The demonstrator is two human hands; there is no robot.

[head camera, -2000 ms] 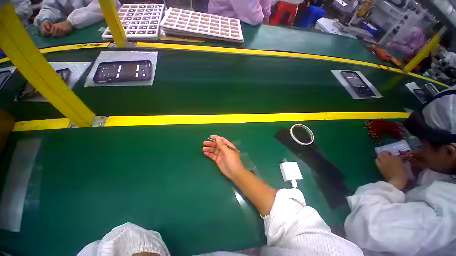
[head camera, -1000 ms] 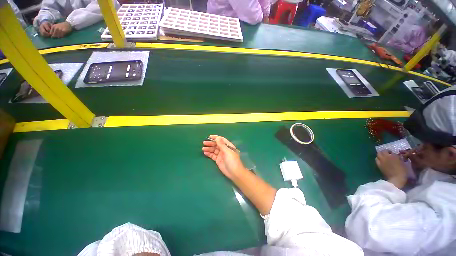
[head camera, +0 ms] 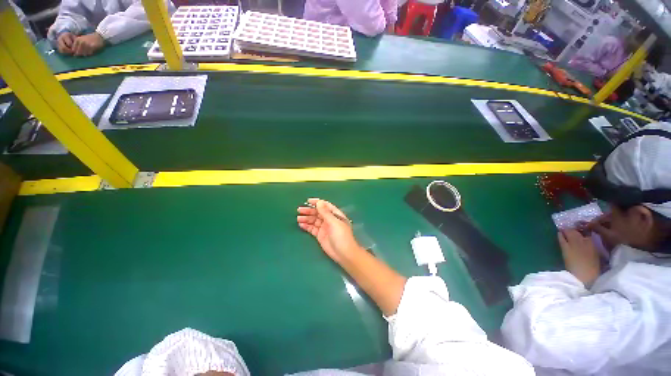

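Observation:
My right hand (head camera: 329,226) rests palm up on the green bench, fingers loosely curled. It holds a thin tool, tweezers by its look (head camera: 340,216), lying across the palm with one end showing at the fingertips. My left hand is not visible; only a white sleeve cuff (head camera: 193,354) shows at the bottom edge. A clear film strip lies partly under my right forearm, hard to make out. A white adapter (head camera: 427,250) with a white cord sits right of the forearm.
A tape roll (head camera: 444,196) lies on a black strip (head camera: 471,246). A translucent strip (head camera: 29,272) lies at left. Beyond the yellow rail (head camera: 316,174), the conveyor carries units (head camera: 153,106) on whitish sheets. A yellow post (head camera: 66,110) stands at left. A person (head camera: 588,301) works at right.
The units on the conveyor have moved left. The person at right has shifted head and hands slightly. My right hand has not visibly moved.

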